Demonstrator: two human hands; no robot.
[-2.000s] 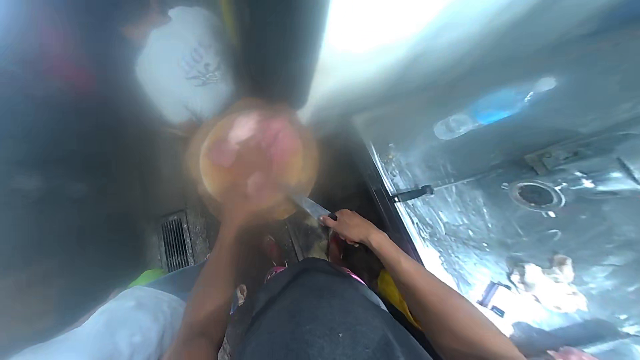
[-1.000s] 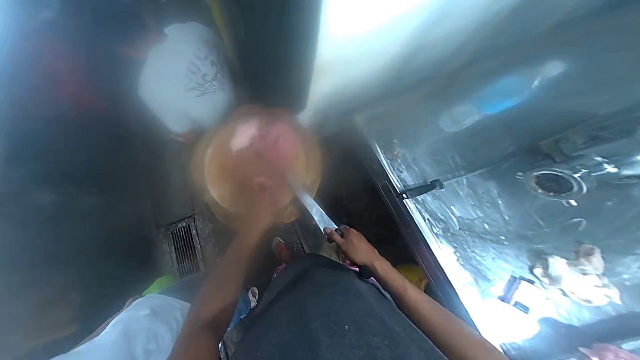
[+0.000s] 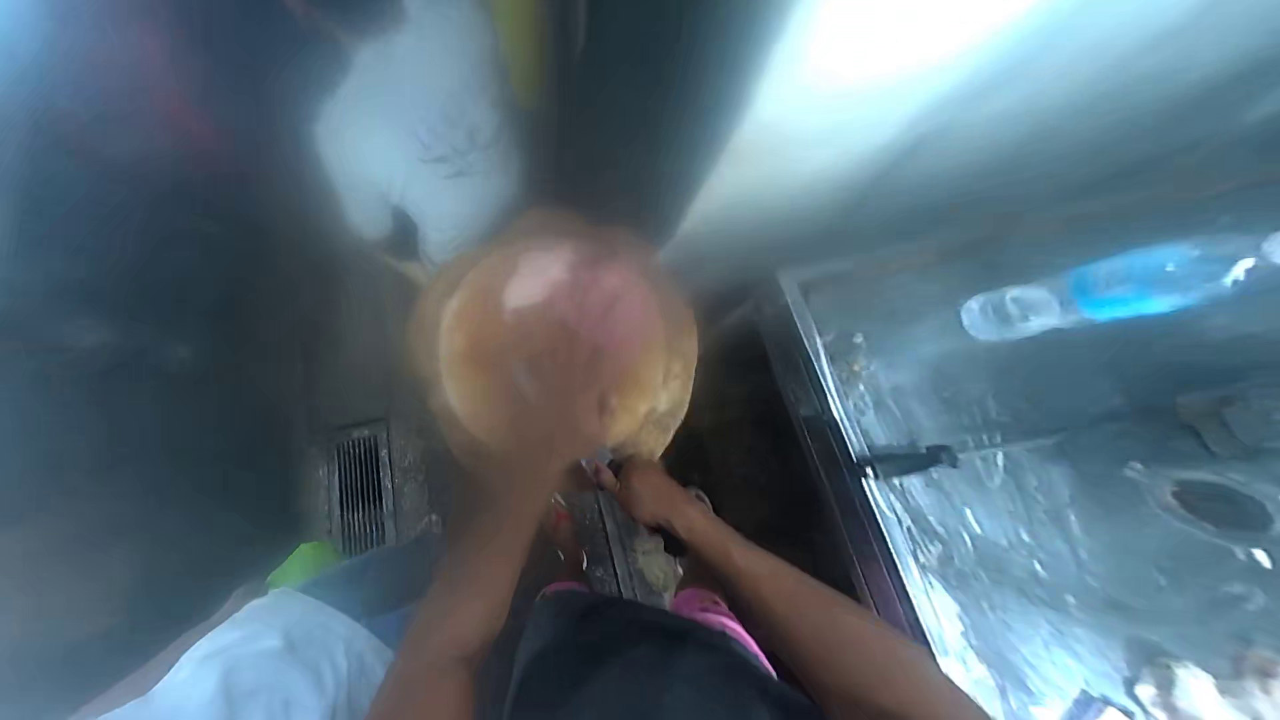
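A round wooden chopping block stands in the middle of the view, its top blurred. Pink and whitish raw meat lies on it. My left hand reaches over the block beside the meat; blur hides its fingers and whether they grip anything. Close to the block's near edge, my right hand is closed around a knife's handle. The blade is mostly hidden or blurred.
At right, a wet metal counter bears a plastic bottle with a blue label and another knife at its edge. People in white shirts are at upper left and lower left. A floor grate lies left of the block.
My right hand has moved in to the block's near edge; earlier it was farther to the right with the knife blade plainly visible. My left hand stays over the block.
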